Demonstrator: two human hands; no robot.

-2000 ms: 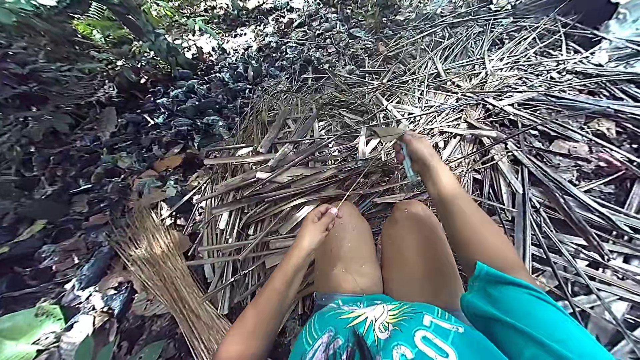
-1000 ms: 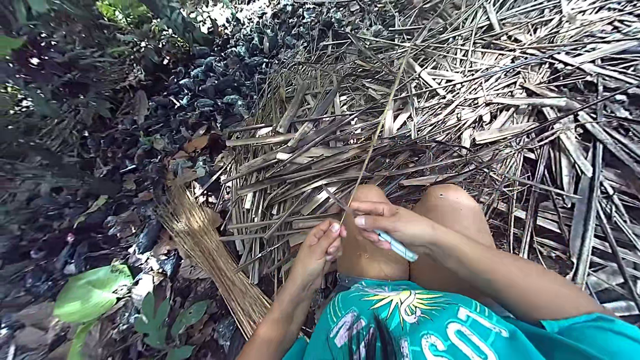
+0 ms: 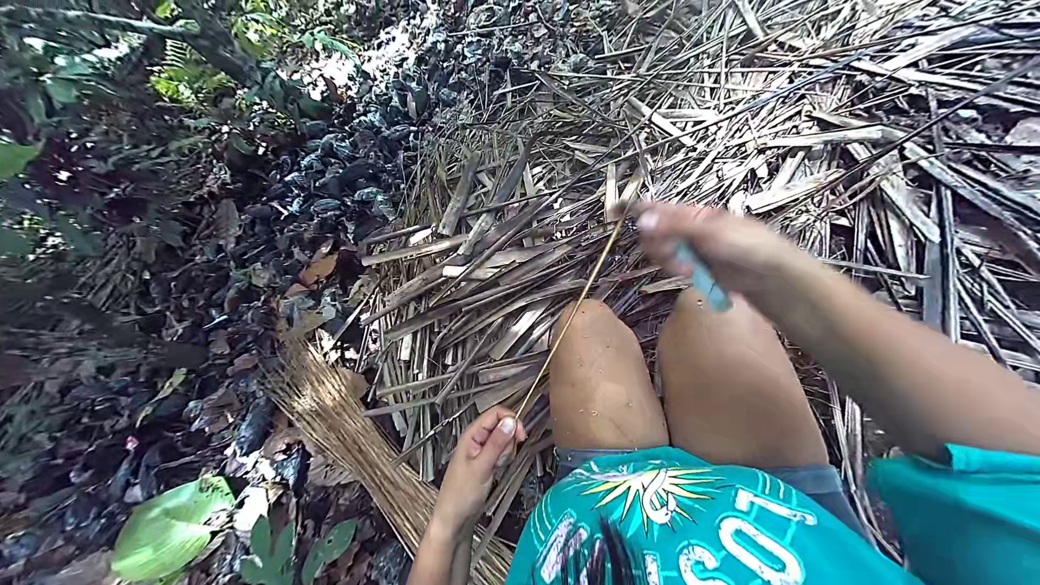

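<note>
My left hand (image 3: 487,447) pinches the lower end of a thin yellow-brown leaf midrib (image 3: 569,321) beside my knee. The midrib slants up to my right hand (image 3: 695,240), which is blurred and closed around a light blue handle (image 3: 703,276), likely of a knife; its blade cannot be made out. The fingertips of my right hand meet the midrib's upper part. A bundle of similar thin midribs (image 3: 357,439) lies on the ground left of my left forearm.
Dry leaf strips and stalks (image 3: 504,260) cover the ground before my knees and to the right. Dark husk-like litter (image 3: 341,171) lies at the upper left, a broad green leaf (image 3: 175,528) at the lower left, and green plants (image 3: 195,73) at the top left.
My right hand was close to my left hand a second ago and is now up and away along the midrib. My left hand still pinches its lower end.
</note>
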